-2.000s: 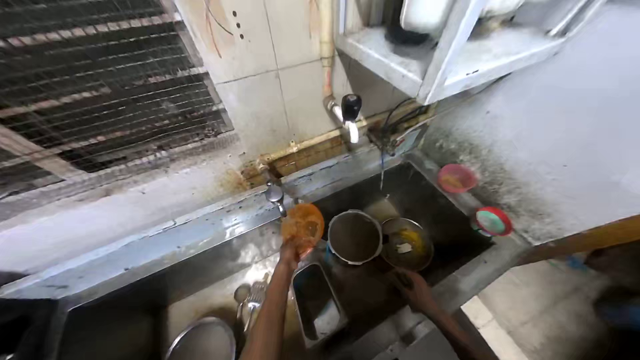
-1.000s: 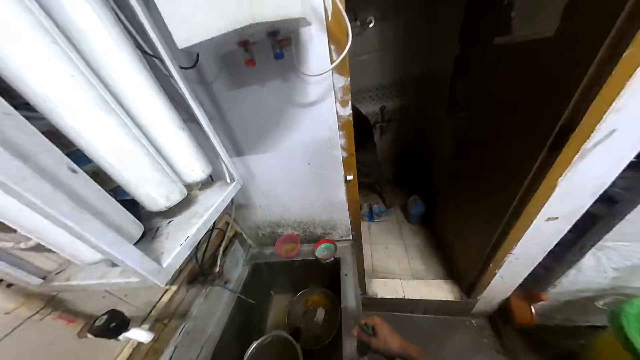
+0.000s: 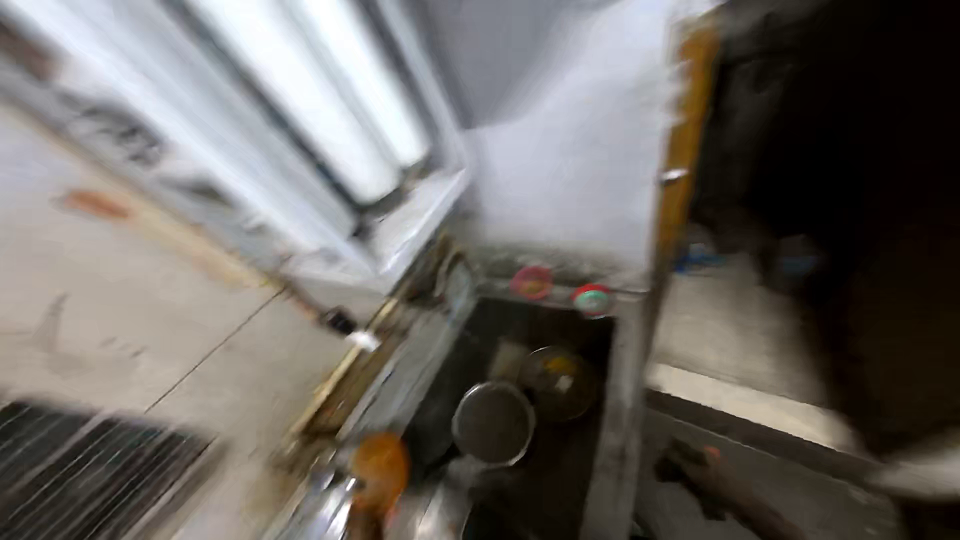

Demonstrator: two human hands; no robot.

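Note:
My left hand [image 3: 366, 521] shows at the bottom edge, blurred, on an orange plastic bowl [image 3: 381, 469] beside the sink tap. Out past the sink's right rim is my right hand [image 3: 701, 476]; a dark shape lies at its fingers, too blurred to name. A round metal pot [image 3: 493, 424] stands in the sink [image 3: 619, 420]. Touching or close to it is a round metal pan [image 3: 559, 382] with something yellow in it. On the far rim sit a pink bowl [image 3: 532, 283] and a red-rimmed bowl with a pale green inside [image 3: 592, 300].
A wall tap with a black handle [image 3: 339, 321] and white spout juts out left of the sink. Above it hangs a metal rack [image 3: 420, 225] holding long white cylinders. A doorway with a yellow-brown frame [image 3: 682, 150] opens on the right. Window mesh [image 3: 90, 472] shows lower left.
The view has swung far to the right since two seconds ago. My right hand, over the sink by the pan then, is now outside its right rim. My left hand remains at the orange bowl.

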